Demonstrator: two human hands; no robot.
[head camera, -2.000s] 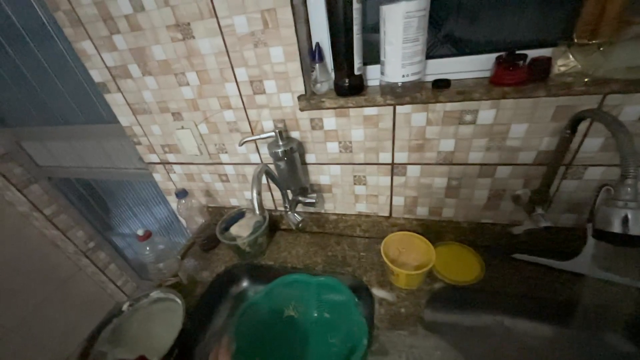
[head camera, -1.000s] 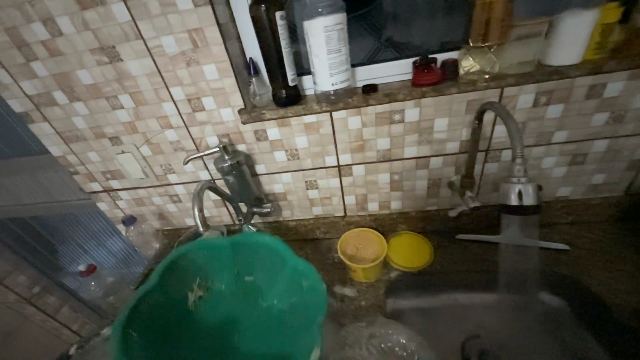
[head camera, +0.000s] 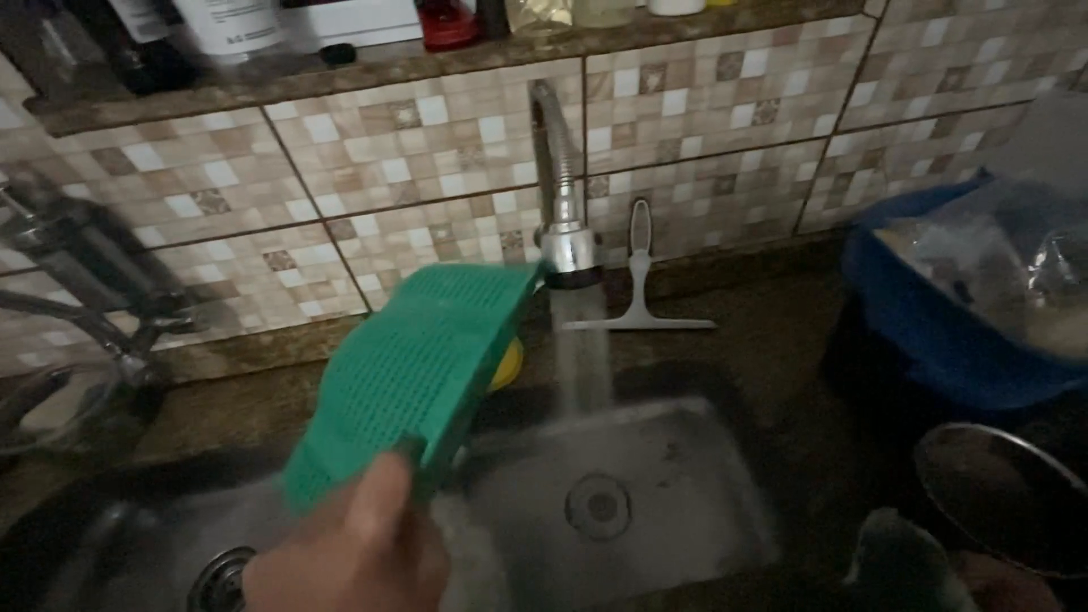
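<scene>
My left hand (head camera: 357, 544) grips the rim of a green plastic colander (head camera: 408, 357), its perforated wall facing me and tilted above the double sink. The colander stands just left of the running faucet (head camera: 569, 246), whose water (head camera: 582, 348) falls into the right basin (head camera: 680, 510). At the lower right edge, my right hand (head camera: 1007, 582) shows only in part, on a grey-green sponge or cloth (head camera: 901, 557); its fingers are mostly hidden. Part of a yellow lid (head camera: 507, 365) shows behind the colander.
A white squeegee (head camera: 642, 306) leans behind the right basin. A blue container (head camera: 952, 340) with clear plastic bags stands at the right, above a round glass or metal rim (head camera: 1003, 493). A metal water filter tap (head camera: 85, 263) is at the left. Bottles line the sill (head camera: 340, 89).
The green colander, open side up at the left one second ago, is now turned on its side near the faucet. The view has swung right, bringing in the blue container. Both hands now show.
</scene>
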